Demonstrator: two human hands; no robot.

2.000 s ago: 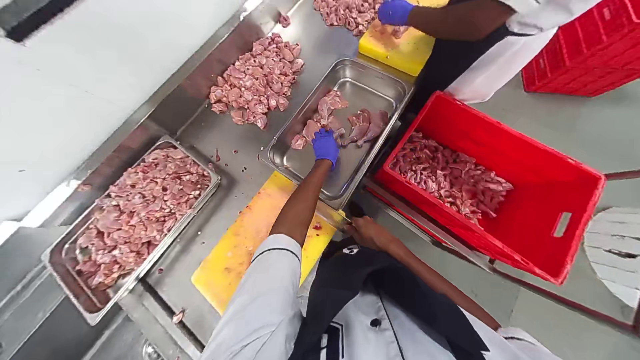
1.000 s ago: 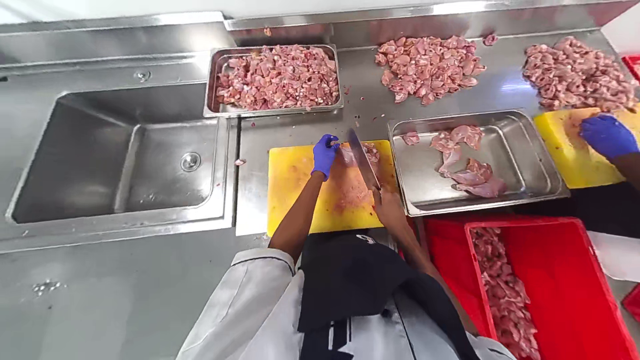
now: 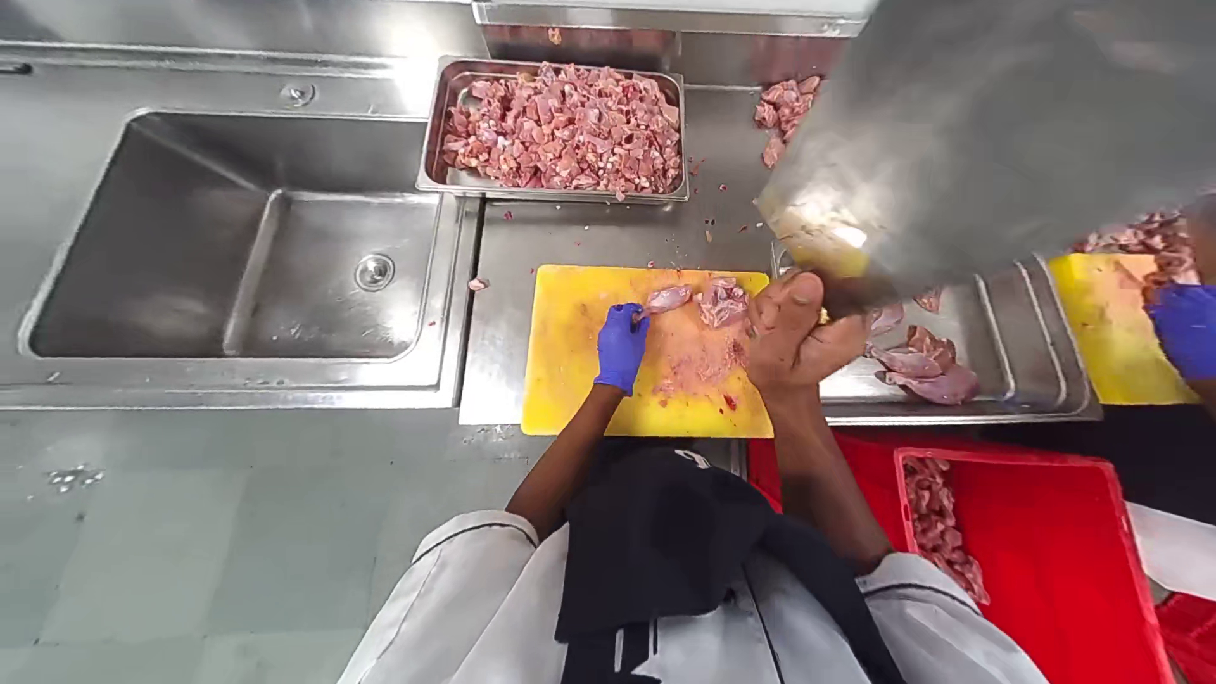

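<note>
On the yellow cutting board (image 3: pixel 589 380), my left hand (image 3: pixel 622 349), in a blue glove, grips the thin end of a raw chicken drumstick (image 3: pixel 668 300). Another raw chicken piece (image 3: pixel 723 302) lies just right of it, near the board's right edge. My bare right hand (image 3: pixel 806 332) is raised above that edge, its fingers closed round the handle end of a large cleaver or knife (image 3: pixel 988 133). The blade looms close to the camera at the upper right, blurred, and covers part of the counter, the meat heap and the steel tray behind.
A steel pan (image 3: pixel 676 180) of cut meat stands behind the board, with a steel sink (image 3: pixel 332 275) to the left. Right are a tray (image 3: pixel 1045 380) with chicken pieces, a red crate (image 3: pixel 1054 570) with meat, and a co-worker's gloved hand (image 3: pixel 1183 328) by another yellow board.
My left hand has gone from the steel tray to the board, where it holds chicken. My right hand has lifted the blade from low over the board to high up. The view has turned.
</note>
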